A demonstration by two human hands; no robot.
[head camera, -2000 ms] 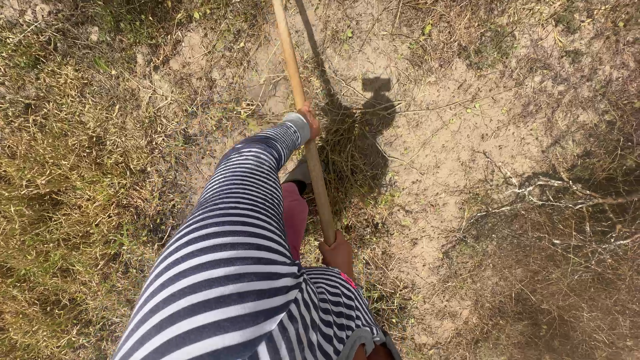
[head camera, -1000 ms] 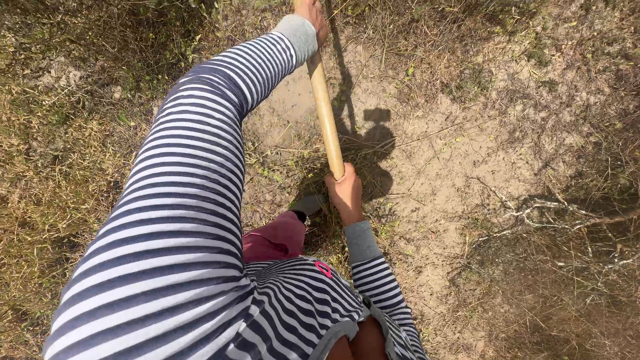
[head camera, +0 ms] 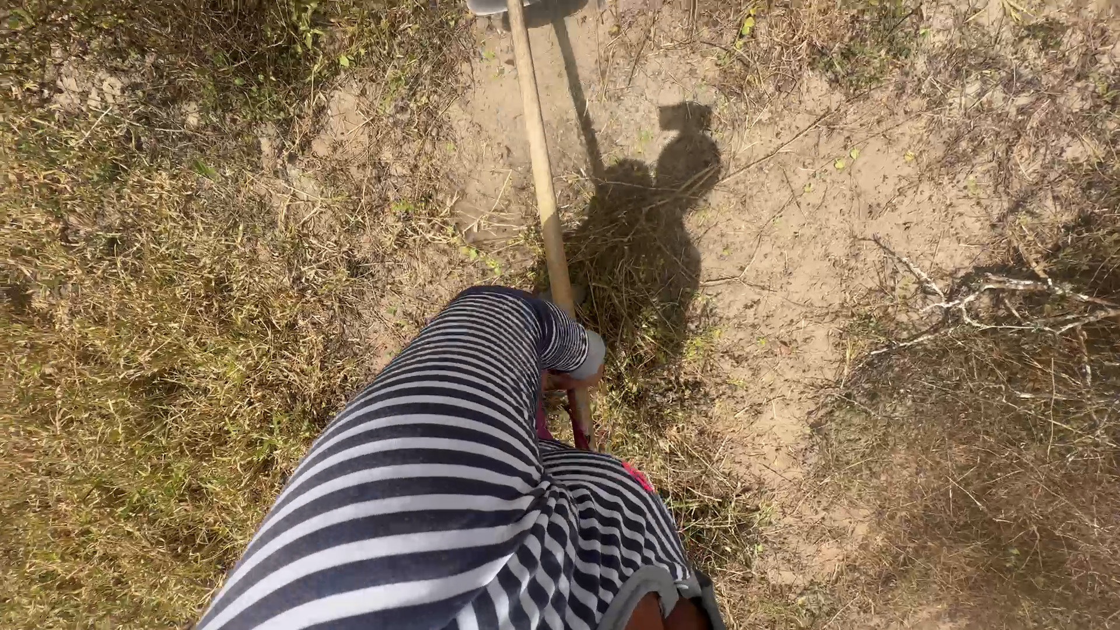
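Note:
A long-handled tool has a wooden handle (head camera: 544,175) running from the top edge down to my body. Its grey metal head (head camera: 500,5), probably a hoe's blade, is cut off by the top of the view. My left hand (head camera: 573,379) is closed around the lower handle, mostly covered by the grey cuff of a striped sleeve (head camera: 420,420). My right hand is out of sight around the lower end of the handle, behind my clothing.
Dry grass (head camera: 175,367) covers the ground on the left. Bare sandy soil (head camera: 779,332) lies right of the handle, beside a heap of cut or dry stalks (head camera: 626,271) in my shadow. A pale branched twig (head camera: 989,302) lies amid dry brush at the right.
My left hand has come down from the top edge, back near my body. My right hand, seen on the handle a second ago, is now hidden. The metal head has come into view.

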